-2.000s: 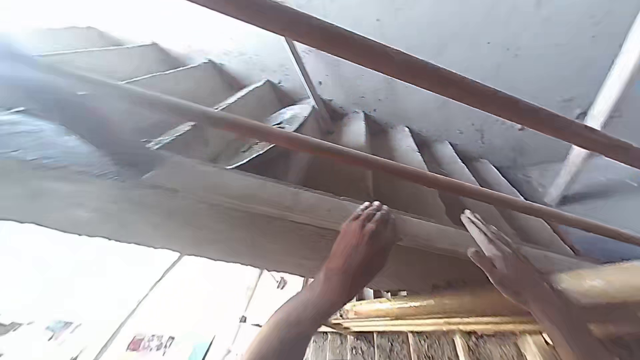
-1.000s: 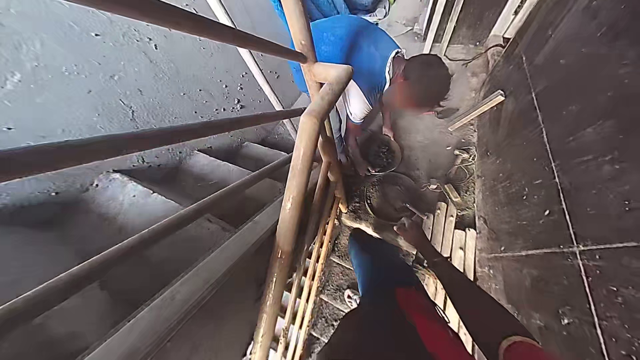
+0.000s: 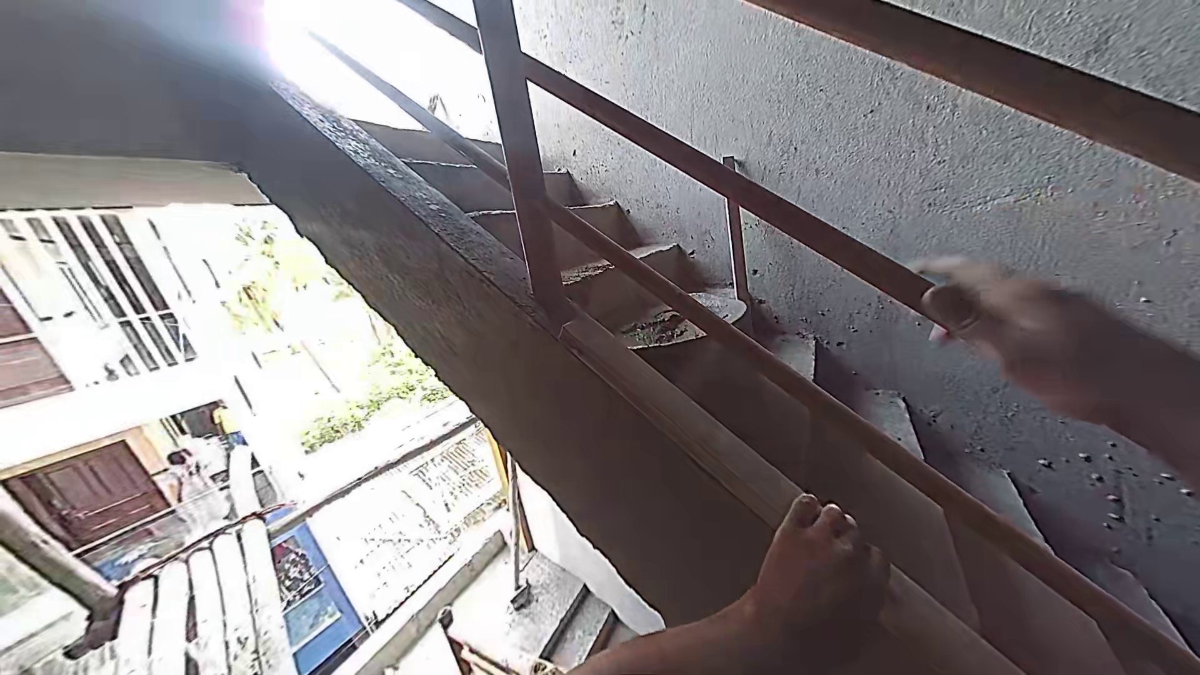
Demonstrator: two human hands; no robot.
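Observation:
My left hand (image 3: 825, 562) is closed over the top edge of a long pale board (image 3: 684, 412), which lies along the sloping side of the concrete staircase (image 3: 525, 347). My right hand (image 3: 1012, 319), blurred, is at a brown metal railing bar (image 3: 797, 220); its fingers are curled near the bar, and whether they grip it is unclear. A lower railing bar (image 3: 694, 309) runs between the board and the steps. Above the left hand, an upright railing post (image 3: 520, 159) meets the stair edge. A mound of mortar and a round flat pan (image 3: 722, 305) rest on a step.
A rough grey wall (image 3: 844, 112) borders the steps. Another railing bar (image 3: 1012, 84) crosses the upper right. Below the staircase at left are an open drop, a platform of pale poles (image 3: 197, 600), lower concrete steps (image 3: 562, 609) and people near a brown door (image 3: 94, 487).
The view has swung from a co-worker with pans below back to the staircase. My left hand is now on the board; one second ago a hand was by a pan on the floor.

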